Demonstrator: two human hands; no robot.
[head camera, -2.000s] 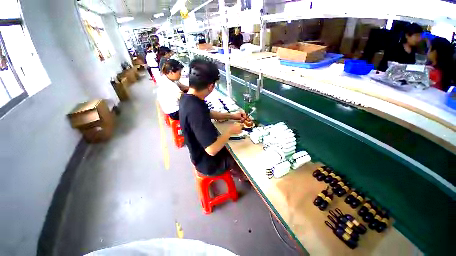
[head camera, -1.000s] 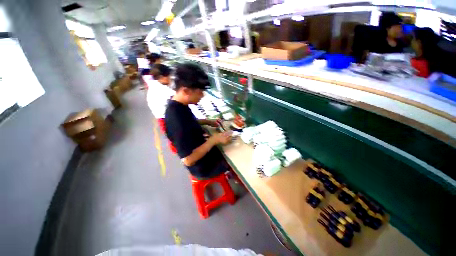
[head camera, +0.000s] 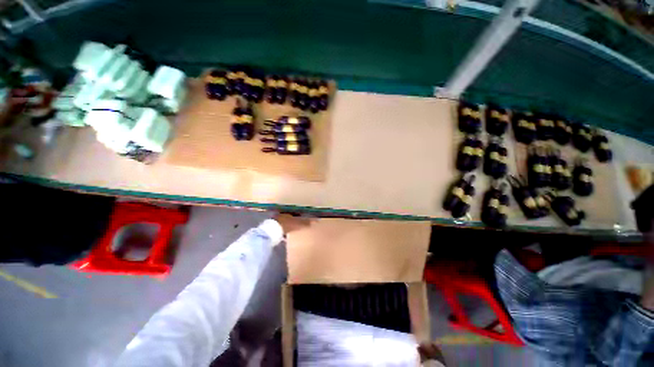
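An open brown carton (head camera: 356, 251) stands below the bench edge, its far flap raised against it. A row of dark pieces (head camera: 355, 301) lies inside, partly under a pale sheet (head camera: 344, 340). My left arm, in a white sleeve, reaches to the flap's upper left corner; my left hand (head camera: 292, 223) is small and blurred there, fingers unclear. My right hand (head camera: 430, 353) is partly cut off at the bottom, by the carton's right wall; its fingers are unclear. Black devices with yellow bands lie on the bench in a left group (head camera: 287, 135) and a right group (head camera: 548, 168).
Mint-green devices (head camera: 118, 97) are piled at the bench's left. A cardboard pad (head camera: 215, 154) lies under the left black devices. A green conveyor runs behind the bench (head camera: 391, 158), with a metal post (head camera: 487, 50). Red stools (head camera: 136, 236) and seated people's dark and plaid clothing flank the carton.
The view has swung right and down from the aisle to the bench and carton. My left sleeve and the open carton now show; the right group of black devices has come into view.
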